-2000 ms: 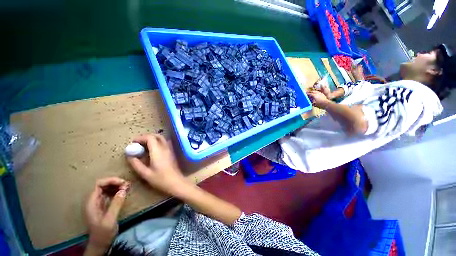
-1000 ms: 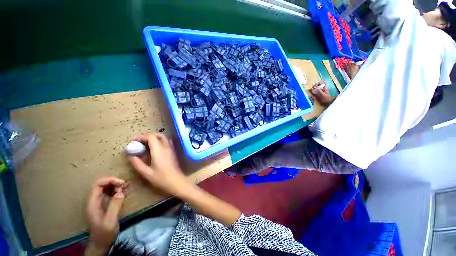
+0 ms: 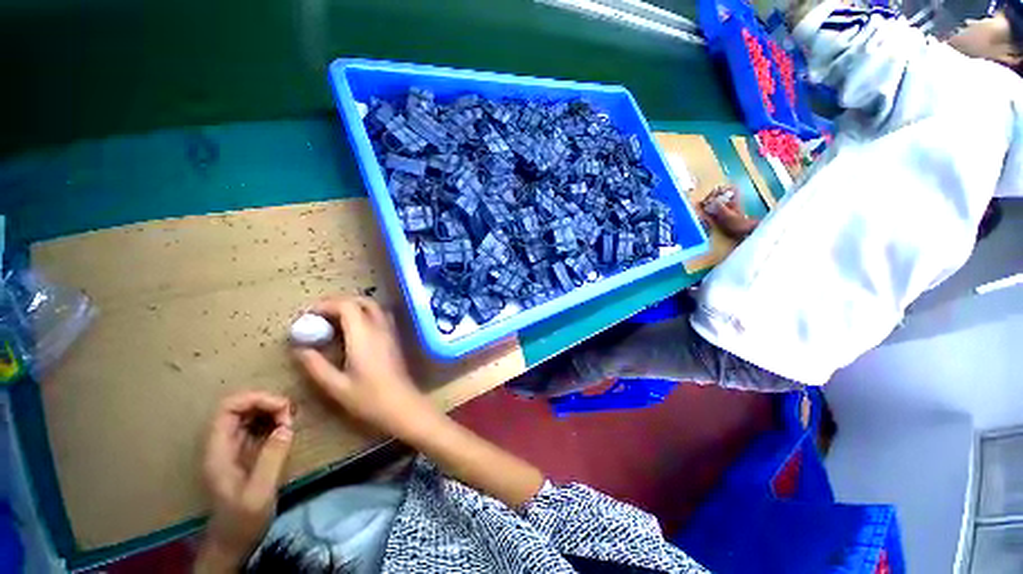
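Observation:
My right hand [image 3: 365,364] holds a small rounded white glue bottle [image 3: 312,329] between thumb and fingers, low over the tan work board [image 3: 135,415]. My left hand [image 3: 247,454] is at the board's near edge, thumb and fingertips pinched around something small and dark [image 3: 264,424]; the fingers mostly hide it. The two hands are apart. Dark specks are scattered on the board beyond them. A blue-rimmed parts bin [image 3: 522,317] heaped with dark plastic parts [image 3: 505,202] stands right of my hands, partly on the board.
A clear plastic bag [image 3: 56,325] lies at the board's left edge. The teal bench edge [image 3: 258,168] and dark green conveyor [image 3: 202,56] are beyond. A person in a white top [image 3: 853,224] works at the right. Blue totes [image 3: 757,67] with red parts stand at the far right.
My left hand's fingers have shifted slightly around the small dark thing. My right hand keeps the white bottle in nearly the same place. The person at the right has leaned forward over the bench.

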